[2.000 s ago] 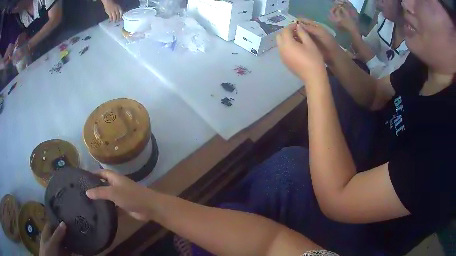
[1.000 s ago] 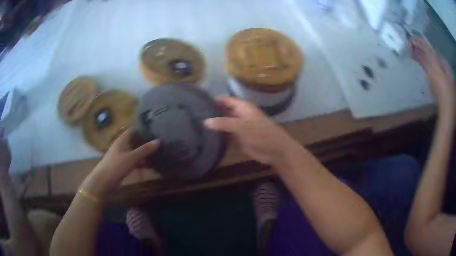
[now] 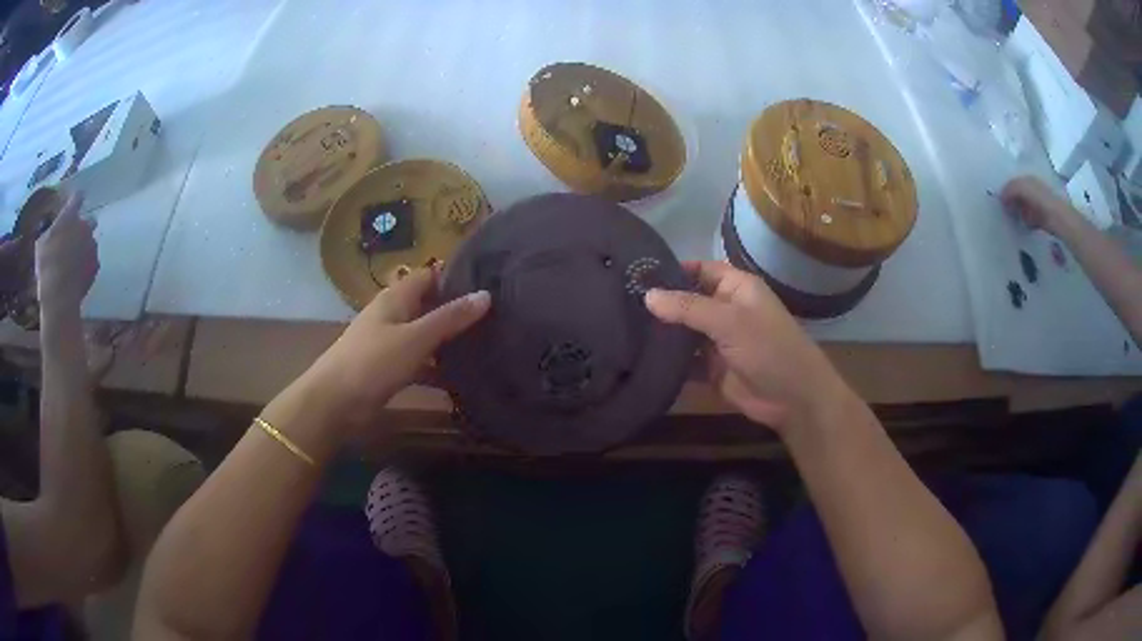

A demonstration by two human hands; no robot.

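A dark base cover (image 3: pixel 551 269) is held over the table's near edge, outer face up, with a round vent grille and a patch of small dots. My left hand (image 3: pixel 398 328) grips its left rim, thumb on top. My right hand (image 3: pixel 741 336) grips its right rim, thumb near the dots. The fingers under the cover are hidden. Behind it, a wood-grain shell (image 3: pixel 420 267) lies inside up with a black fan. Another open shell (image 3: pixel 570 115) with a fan sits raised on a pale support. A wood-grain cover (image 3: pixel 294 169) lies outer face up at left.
A drum of stacked shells (image 3: pixel 802 238), wood-grain on top and dark below, stands at right. A white carton (image 3: pixel 119 150) is at far left. Small dark parts (image 3: pixel 1029 266) lie on the sheet at right. Other people's hands and arms show at both sides. The brown table edge (image 3: pixel 288 363) runs below the sheet.
The view has swung left and down to the table in front. The dark cover stays in both hands and now shows more squarely, its vent grille towards the near edge.
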